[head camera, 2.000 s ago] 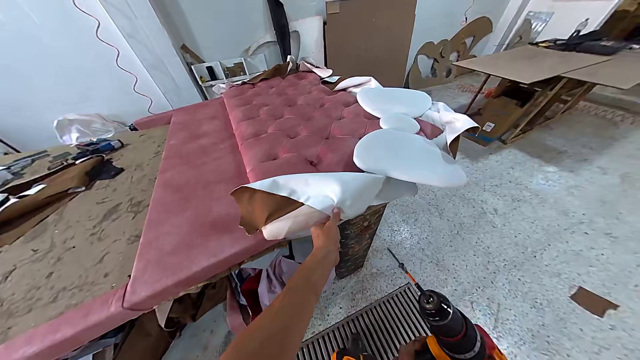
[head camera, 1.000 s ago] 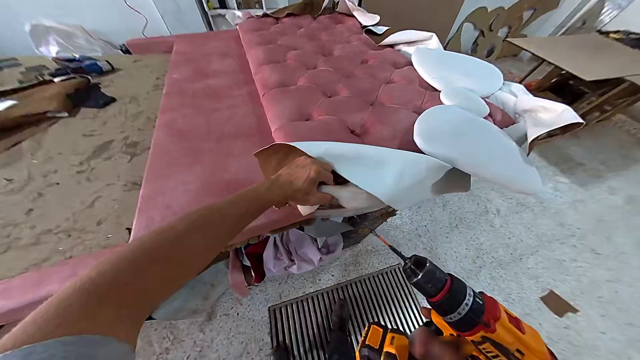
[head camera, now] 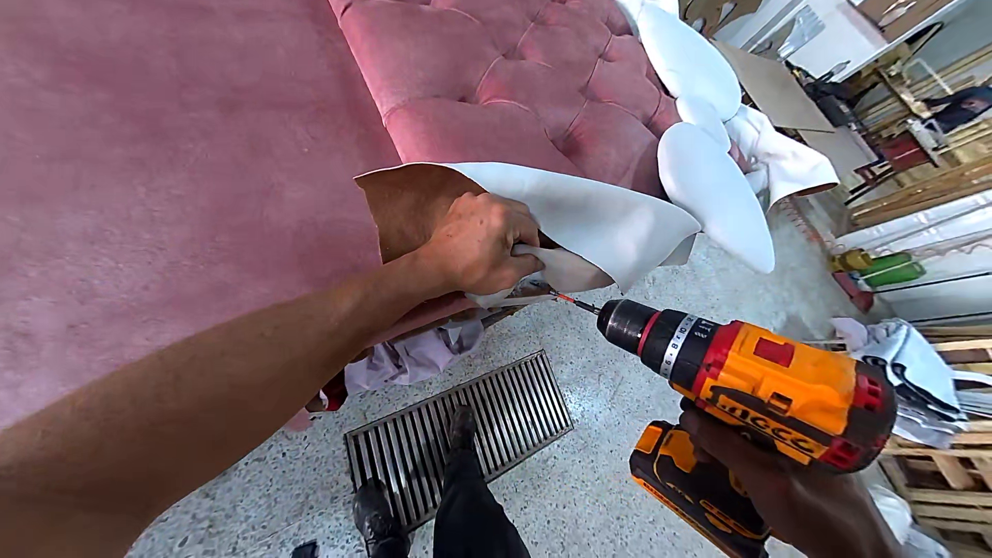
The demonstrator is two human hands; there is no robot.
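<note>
My left hand [head camera: 488, 244] grips a folded edge of white upholstery material [head camera: 589, 209] with a brown backing, at the near end of a pink tufted panel [head camera: 535, 85]. My right hand [head camera: 767, 473] holds an Ingco cordless drill [head camera: 775, 387], orange and black, by its handle. The drill's long orange-and-silver bit [head camera: 573, 301] points left, its tip close beside my left fingers at the panel's lower edge. Whether the tip touches anything is unclear. Rounded white padded pieces [head camera: 717, 194] line the panel's right edge. A smooth pink upholstered surface [head camera: 178, 170] lies to the left.
A metal floor grate [head camera: 465, 430] lies below, with my shoes on it. Lilac fabric [head camera: 415, 356] hangs beneath the panel. Wooden pallets [head camera: 949, 473] and a pile of fabric [head camera: 907, 372] are at the right. A board-topped table [head camera: 775, 89] stands farther back.
The view has moved in closer to the panel's near end. My left hand has shifted its hold on the folded white material, and the drill bit has come up beside that hand.
</note>
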